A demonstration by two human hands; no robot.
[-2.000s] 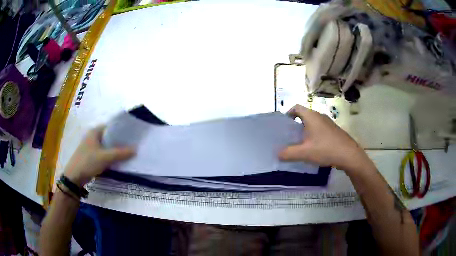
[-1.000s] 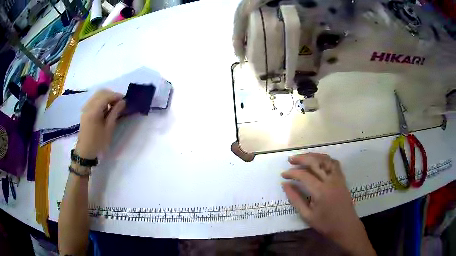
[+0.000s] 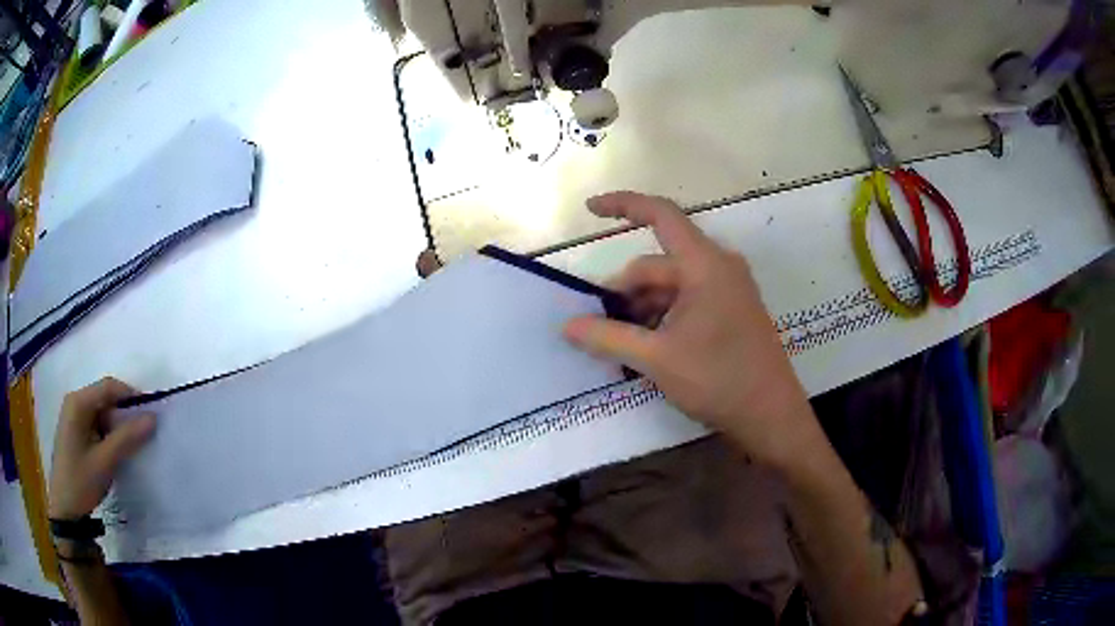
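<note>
A pale-faced shaped piece [image 3: 367, 379] with dark cloth showing along its edges lies across the table's front, over part of the printed ruler. My left hand [image 3: 98, 452] holds its left end. My right hand [image 3: 685, 318] pinches its right end, thumb on the pale face, at a dark edge. A stack of cut pieces [image 3: 147, 220], pale on top with dark layers below, lies at the back left. The sewing machine's presser foot area [image 3: 520, 128] is lit, with no cloth under it.
Scissors [image 3: 899, 232] with yellow and red loops lie on the right, blades on the bed plate [image 3: 734, 122]. The printed ruler [image 3: 819, 324] runs along the front edge. Yellow tape [image 3: 33, 465] lines the left edge. A crate's blue rim [image 3: 972, 452] and a red bag [image 3: 1033, 355] are below right.
The view has shifted right. The small dark piece is gone from my left hand. Both hands now hold a long pale-faced piece at the front; my right hand was empty one second ago.
</note>
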